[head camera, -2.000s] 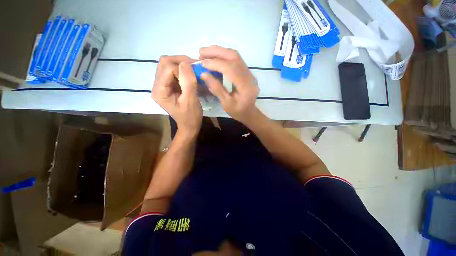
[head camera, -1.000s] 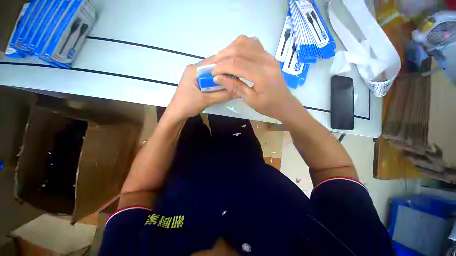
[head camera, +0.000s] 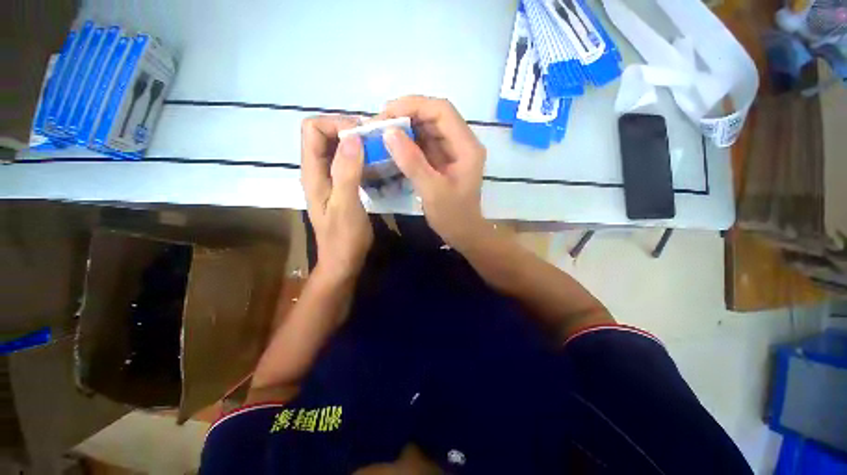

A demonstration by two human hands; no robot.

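Note:
A small white and blue retail box [head camera: 376,147] is held between both hands above the table's front edge, its blue end facing me. My left hand [head camera: 336,176] grips its left side, thumb on the blue end. My right hand [head camera: 441,158] grips its right side, thumb on the blue end near the white upper edge. The fingers hide most of the box. Packed boxes [head camera: 135,97] stand in an overlapping row at the table's left. Flat box blanks [head camera: 539,85] lie fanned at the right.
A smartphone [head camera: 646,167] lies right of the blanks, beside a looped white band [head camera: 734,83]. The pale table [head camera: 306,56] has two black lines. An open brown carton [head camera: 218,311] with dark contents is below left. A blue crate [head camera: 813,390] stands at lower right.
Both hands have shifted from a crossed, overlapping hold to a side-by-side hold with both thumbs on the box's blue end. The camera view has also shifted.

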